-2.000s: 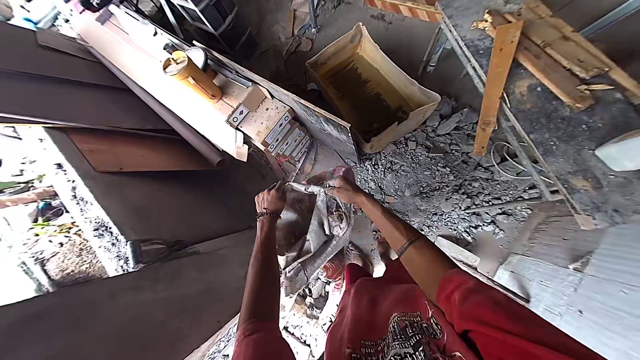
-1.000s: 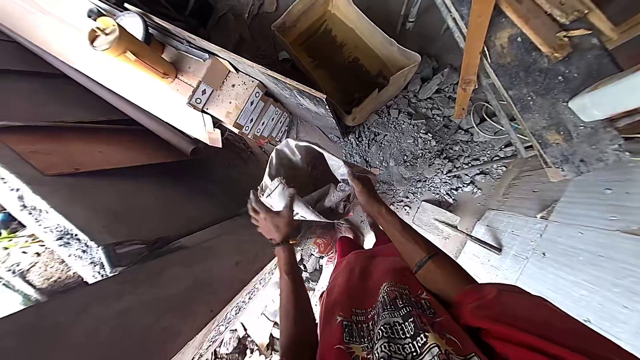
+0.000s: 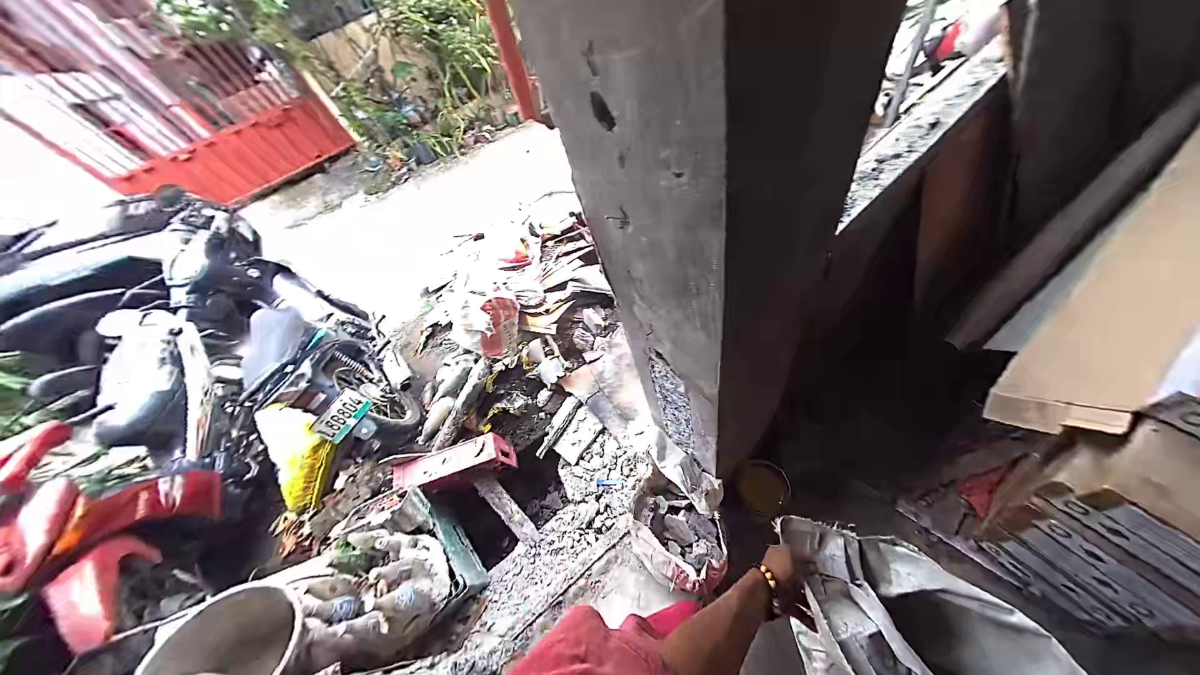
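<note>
My left hand [image 3: 787, 574], with a beaded bracelet at the wrist, grips the edge of an empty-looking woven sack [image 3: 937, 600] at the lower right. The sack's mouth gapes to the right, and its lower part is cut off by the frame. My right hand is out of view. Just left of my left hand, against the foot of the concrete pillar, stands another sack [image 3: 656, 555] filled with broken rubble [image 3: 684, 530].
A concrete pillar [image 3: 656, 234] rises in the middle. Motorcycles [image 3: 150, 366], a bucket [image 3: 225, 633], plastic bottles [image 3: 375, 600] and a red block [image 3: 455, 461] lie left, amid debris. Cardboard [image 3: 1097, 309] and stacked boxes [image 3: 1106, 553] are at the right.
The view has swung strongly toward the outdoor side. One second ago both hands were at the sack's mouth; now only my left hand shows, holding its edge.
</note>
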